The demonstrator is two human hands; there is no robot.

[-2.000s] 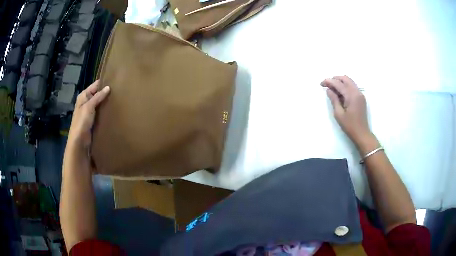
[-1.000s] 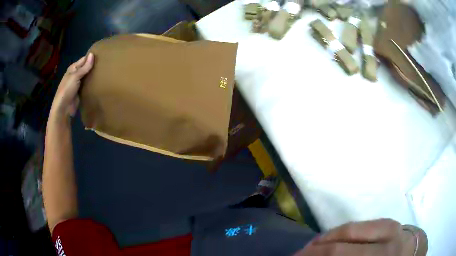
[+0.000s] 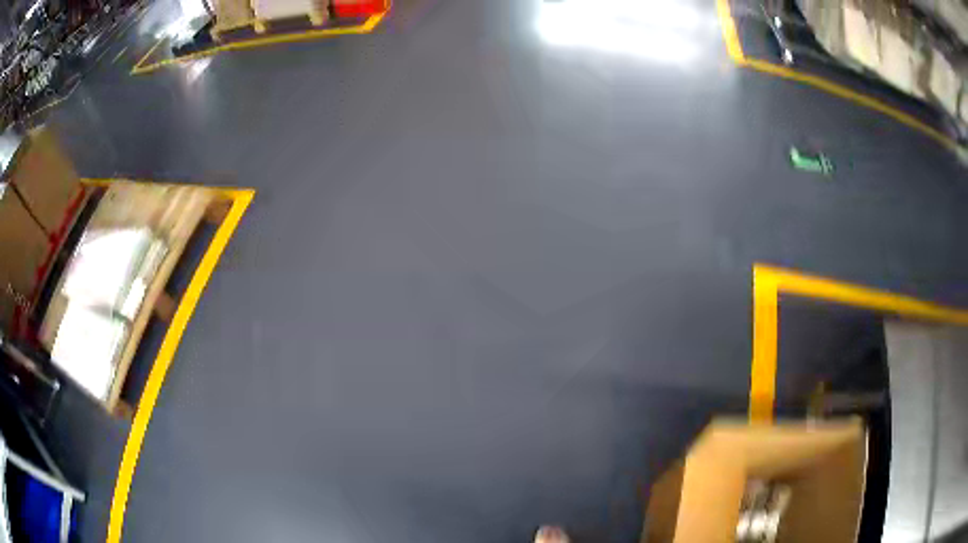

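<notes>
An open brown cardboard carton stands at the lower right, nearest in front of me, with small pale wrapped pieces inside. A tiny skin-coloured patch shows at the bottom edge, too cut off to tell what it is. Neither my left hand nor my right hand can be made out. No handbag is in view.
Grey floor with yellow lines spreads ahead. A wooden pallet at left carries white stacks beside brown cartons. A pale surface stands right of the carton. Another loaded pallet is at the top left.
The view has swung from the worktable to the open floor. The brown handbag, my left arm and my right hand have left the picture.
</notes>
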